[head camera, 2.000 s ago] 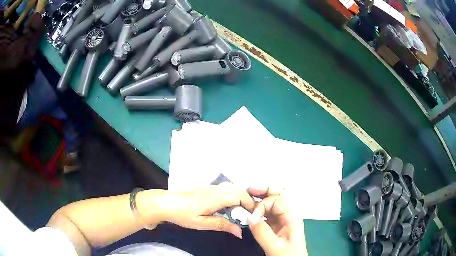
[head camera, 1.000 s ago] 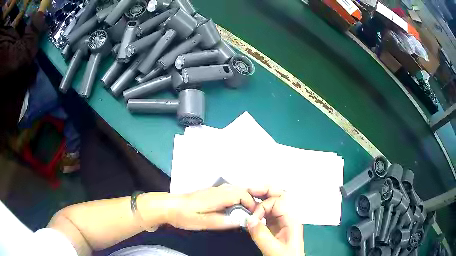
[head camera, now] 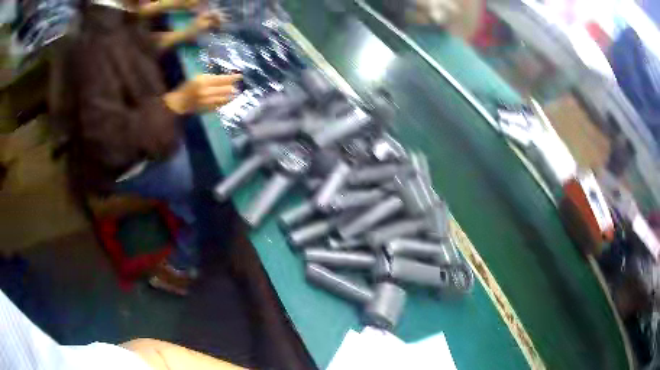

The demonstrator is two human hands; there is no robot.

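Neither of my hands is in the picture; only part of my left forearm shows at the bottom edge, cut off. Nearest in front lie grey plastic handheld units, heaped on the green bench top and blurred by motion. One unit lies at the near end of the heap, its drum head close to the white sheets. The sheets are cut off by the bottom edge. What my hands hold is hidden out of frame.
A neighbouring worker in a brown top sits at the left, a hand by dark shiny parts. A red stool stands below. The conveyor runs on the right, with boxes beyond.
The view has swung left and up. The heap now sits mid-frame, and the neighbouring worker shows more fully. My hands and the right-hand pile have left the picture; the sheets have dropped to the bottom edge.
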